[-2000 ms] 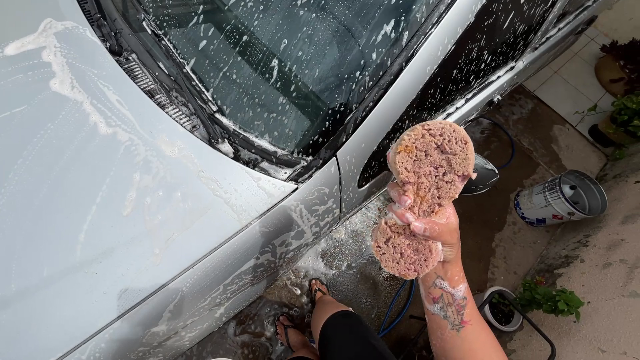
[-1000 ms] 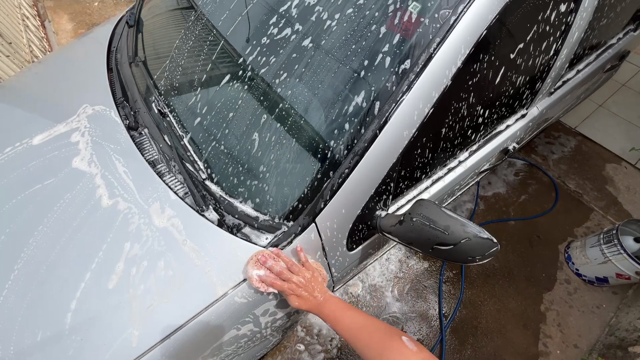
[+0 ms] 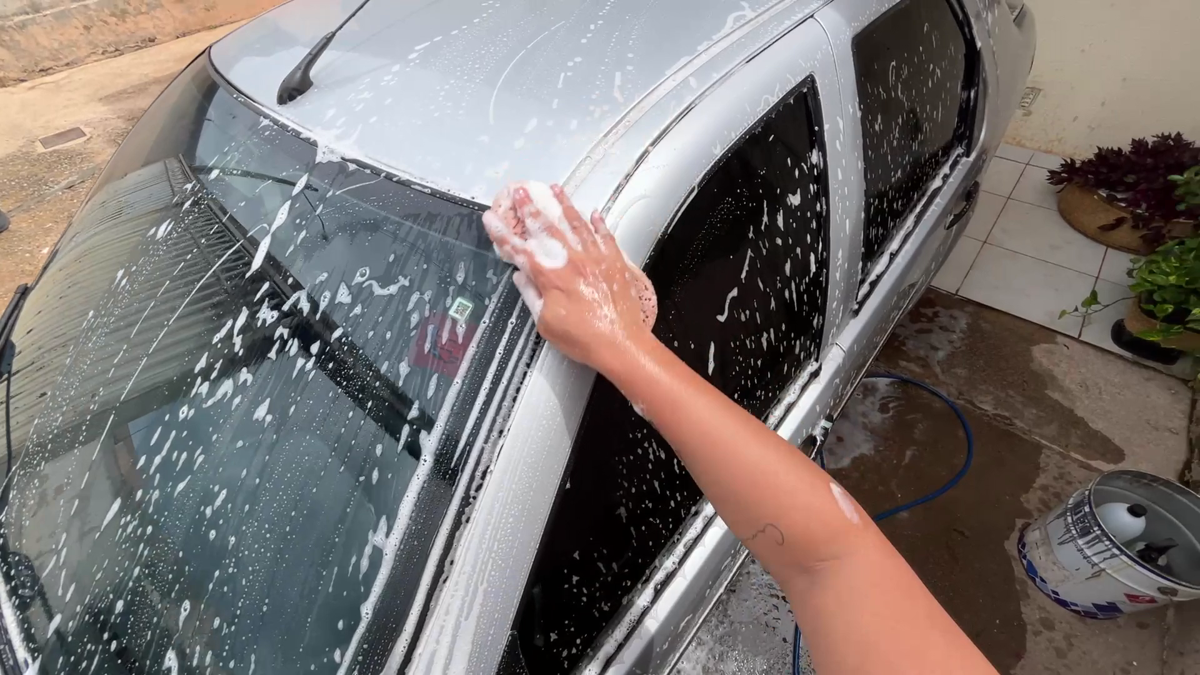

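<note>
My right hand (image 3: 572, 272) presses a pinkish sponge (image 3: 645, 298) onto the silver car, where the windshield pillar meets the roof (image 3: 450, 103). The palm faces down, and white suds cover the fingers. Most of the sponge is hidden beneath the hand; an edge shows on the right and some near the fingertips. To the left lies the windshield (image 3: 234, 469), streaked with foam and drops. On the right of the pillar is the dark front side window (image 3: 731, 272), also spotted with suds. My left hand is out of view.
An antenna (image 3: 305, 70) stands at the roof's front edge. Beside the car, a blue hose (image 3: 966, 441) lies on wet concrete near a bucket (image 3: 1078, 553) holding a white bottle (image 3: 1121, 518). Potted plants (image 3: 1106, 211) stand by the wall.
My right hand and the sponge have moved from the body panel near the windshield's base up to its upper corner. The view has shifted toward the roof.
</note>
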